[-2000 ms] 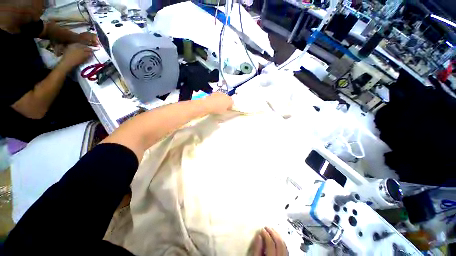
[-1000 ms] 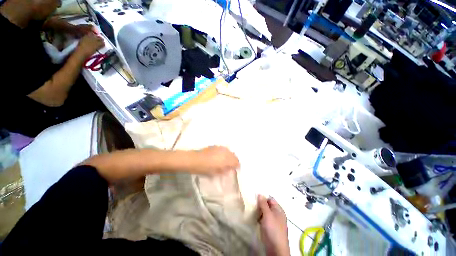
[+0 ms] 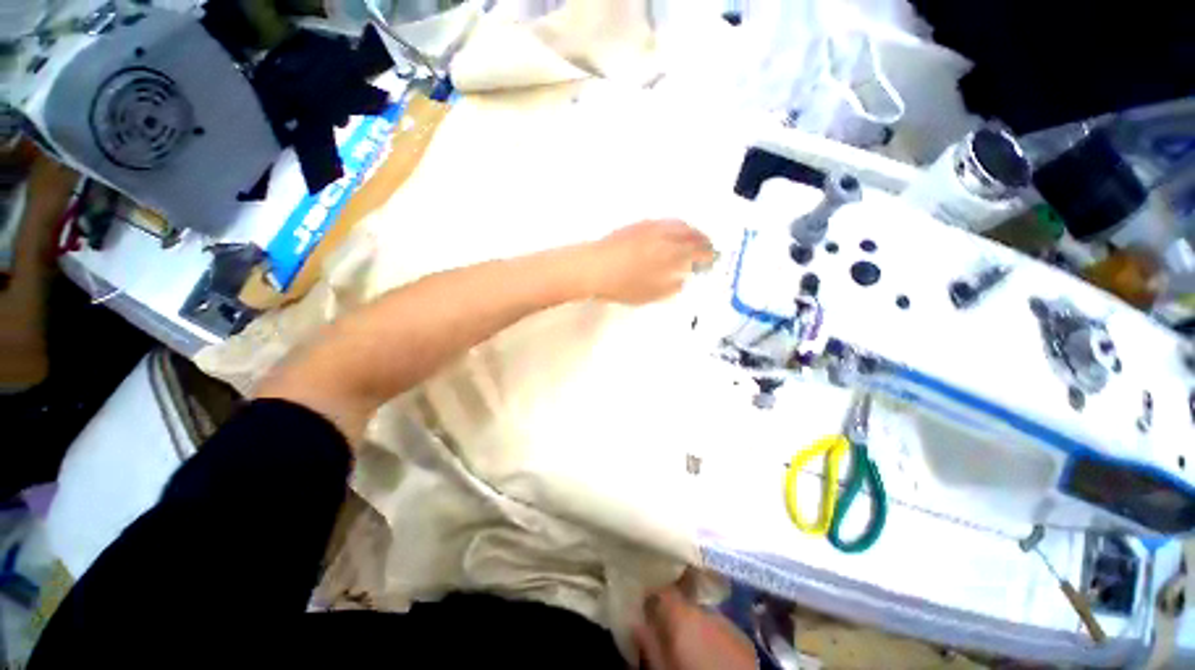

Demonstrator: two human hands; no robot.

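Note:
The beige cloth panel covers the table left of the sewing machine and hangs over the front edge; its upper part is glaringly bright. My left hand lies over the bright cloth, just left of the white machine head, its fingers curled; their hold is unclear. My right hand is low at the front table edge by the cloth, cut off by the picture's bottom; its fingers are blurred and partly hidden. The presser foot area shows no cloth clearly under it. Scissors with yellow and green handles lie right of it.
A blue Jack strip lies beside a tan bar at upper left. A grey neighbouring machine stands behind it. A dark phone lies behind the machine. A thin wooden-handled tool is at far right. Part of another person's arm shows at left.
The view has turned toward the machine. My left hand has moved toward the machine head. My right hand has gone down to the front table edge. The scissors now show fully.

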